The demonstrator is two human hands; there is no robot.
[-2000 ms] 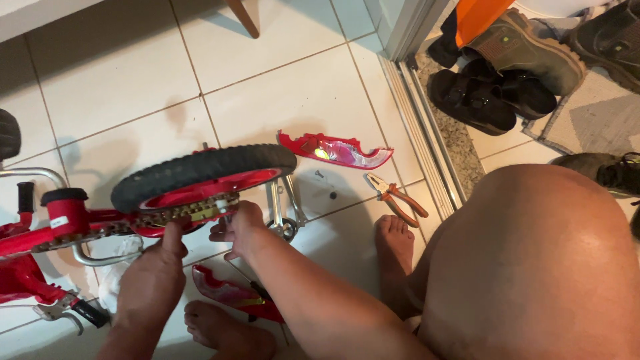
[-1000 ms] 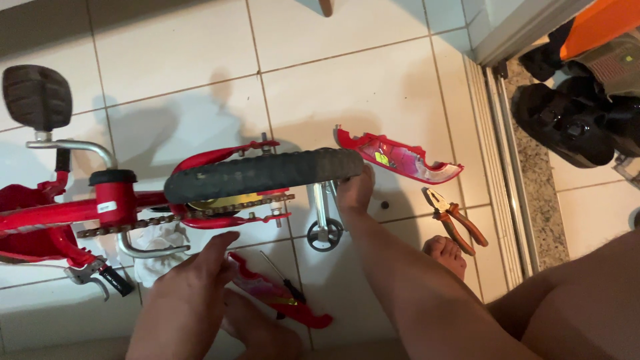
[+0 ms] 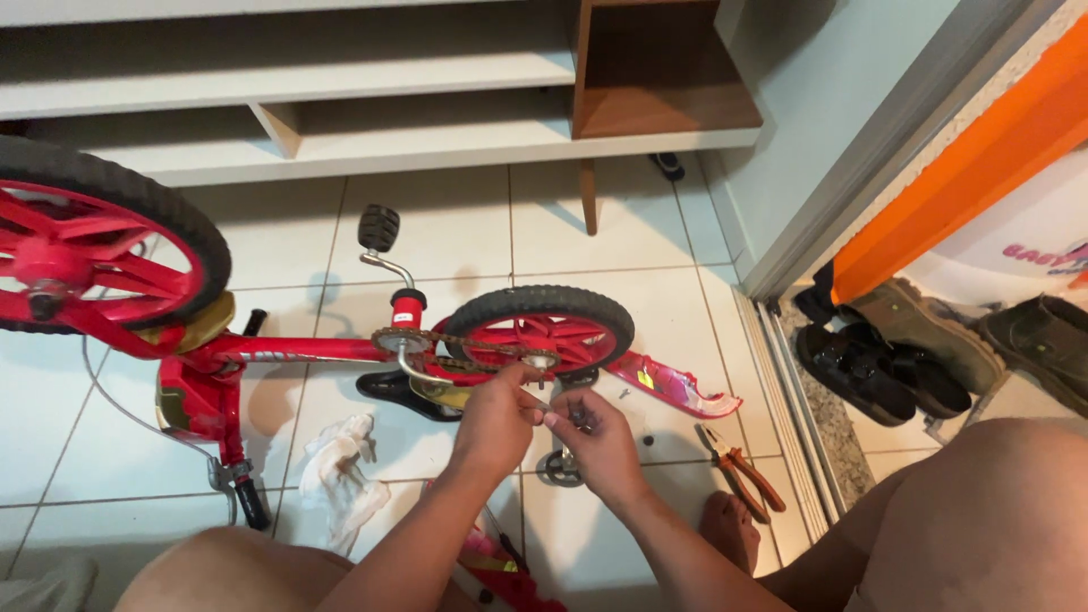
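Observation:
A red child's bicycle (image 3: 306, 349) rests upside down on the floor, its rear wheel (image 3: 544, 327) near my hands and its brown chain (image 3: 476, 344) running from the crank to the wheel hub. My left hand (image 3: 497, 421) is just below the hub, thumb and fingers pinched on a small part that I cannot make out. Close against it, my right hand (image 3: 595, 438) has its fingertips at the same spot, with small dark pieces in its curled fingers. Below the hands lies a training wheel (image 3: 563, 467), partly hidden by the right hand.
Pliers with orange-brown handles (image 3: 748, 480) lie beside my foot, near a red chain guard piece (image 3: 676, 387). A white cloth (image 3: 340, 476) is at left, another red piece (image 3: 501, 565) below my arms. A white shelf unit (image 3: 382, 153) stands ahead; black sandals (image 3: 884, 370) are beyond the door track.
My hands have come together below the hub; one second ago they were apart, the right at the wheel's tire. The view has swung up and widened.

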